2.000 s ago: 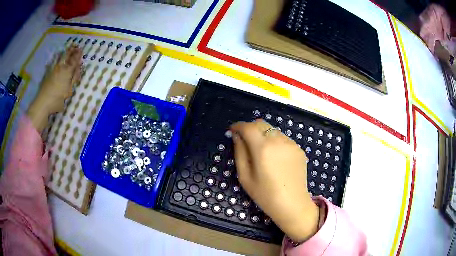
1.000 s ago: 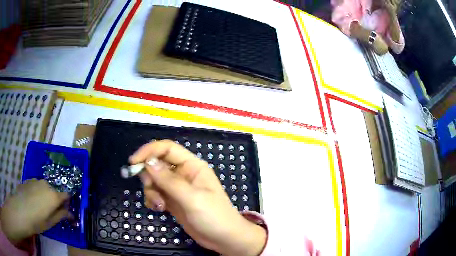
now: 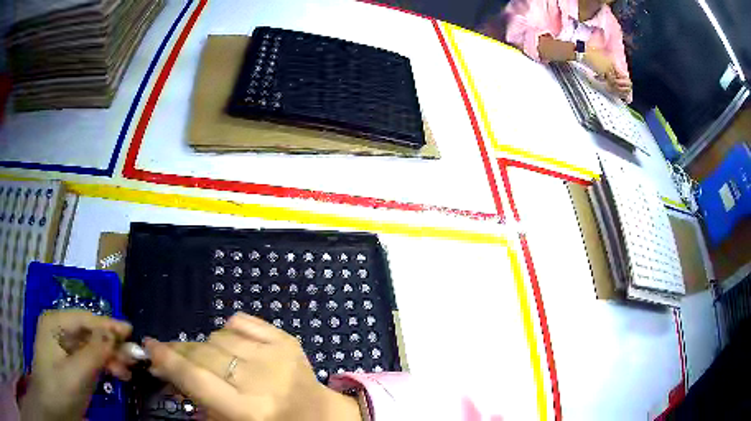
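My right hand [image 3: 239, 370] holds a small pale cylindrical part [image 3: 134, 352] in its fingertips, over the left side of the black blister tray [image 3: 173, 271]. My left hand [image 3: 78, 353] is at the part's left end, over the blue bin [image 3: 34, 316]; its fingertips are bent together and blurred, so what they hold cannot be told. Shiny metal washers [image 3: 82, 303] show in the bin behind my left hand. Silver round tops of seated parts fill rows of the tray's pockets. My right hand hides the tray's front part.
The slotted holding board [image 3: 18, 230] is at the left edge. A second black tray [image 3: 329, 86] lies on a cardboard sheet [image 3: 210, 123] farther off. Stacked boards [image 3: 74, 57] stand far left; more boards [image 3: 646, 230] lie right. Another person's hands [image 3: 605, 70] are at the upper right.
The view has turned right since the first frame. My right hand left the tray pockets with the small part. My left hand went from the board into the bin, then up to the part.
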